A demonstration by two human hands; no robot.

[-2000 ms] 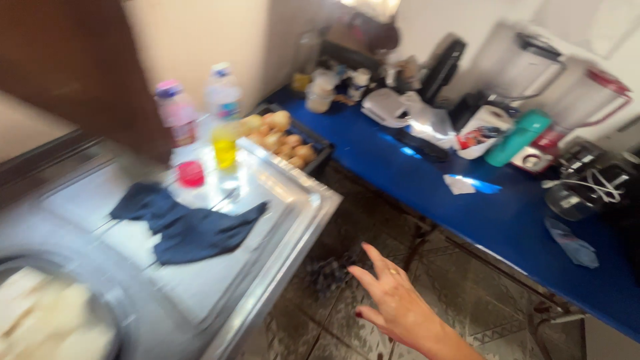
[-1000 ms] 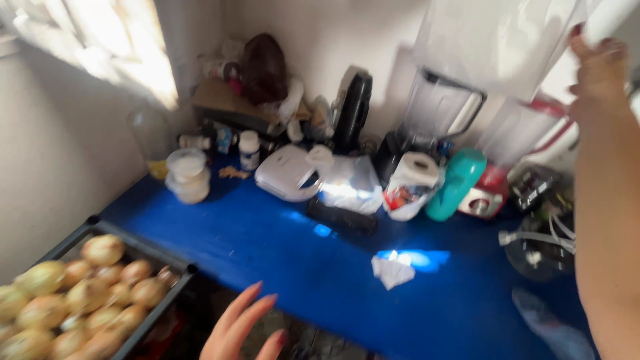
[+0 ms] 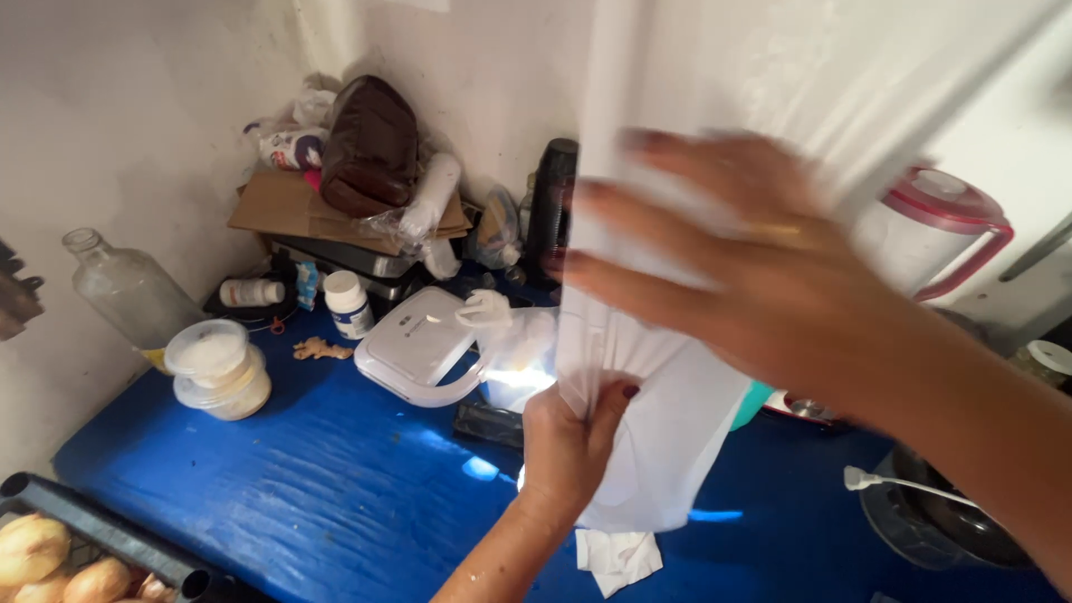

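Note:
A translucent white plastic sheet or bag (image 3: 670,452) hangs in front of the wall and over the blue table. My left hand (image 3: 569,444) grips its gathered lower part, with the thumb across the folds. Higher up, my right hand (image 3: 745,243) is blurred, its fingers spread over the plastic; whether it grips any of it cannot be told. A crumpled white paper (image 3: 618,559) lies on the table just below the plastic. Behind my left hand are a white sandwich maker (image 3: 419,343) and a knotted plastic bag (image 3: 515,335).
On the blue table (image 3: 318,502) stand stacked plastic tubs (image 3: 219,373), a glass bottle (image 3: 134,285), a white pill bottle (image 3: 347,303) and ginger root (image 3: 322,348). A black crate (image 3: 109,532) of onions is at lower left. A red-lidded blender jug (image 3: 942,226) and a cable (image 3: 909,481) are at right.
My left hand has risen from the table's front edge and taken hold of the plastic. My right hand, raised at the upper right a second ago, is now lower and nearer the middle.

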